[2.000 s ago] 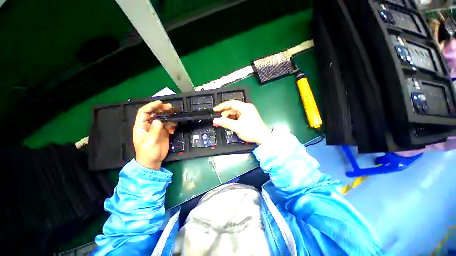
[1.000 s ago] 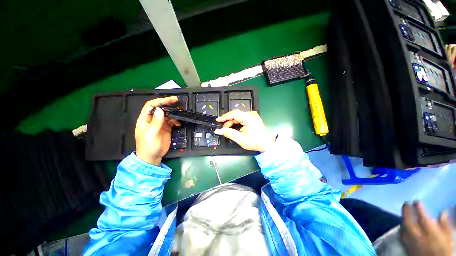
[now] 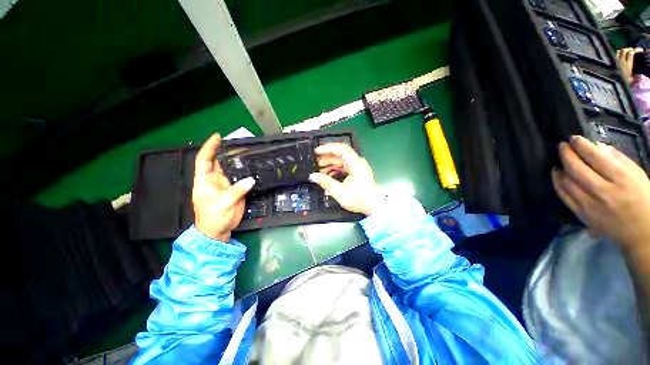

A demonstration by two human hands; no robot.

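Note:
A black phone body [image 3: 267, 165] is held level above the foam tray, its broad face with small yellow and white marks turned up to the camera. My left hand [image 3: 216, 192] grips its left end, thumb on the near edge. My right hand [image 3: 346, 180] holds its right end between thumb and fingers. The black foam tray [image 3: 158, 196] lies on the green bench beneath. Phone bodies show in its pockets, partly hidden by the held one; the leftmost pockets hold none.
A screw tray [image 3: 393, 104] and a yellow electric screwdriver [image 3: 440, 152] lie on the right of the bench. Stacked foam trays [image 3: 509, 107] stand at the right, with another person's hand [image 3: 606, 187] on them. A post [image 3: 231, 60] rises behind the foam tray. More dark stacks [image 3: 68, 271] are at left.
The phone body has turned from edge-on to showing its broad face, between my two hands. Another person's hand has moved up to the right tray stack.

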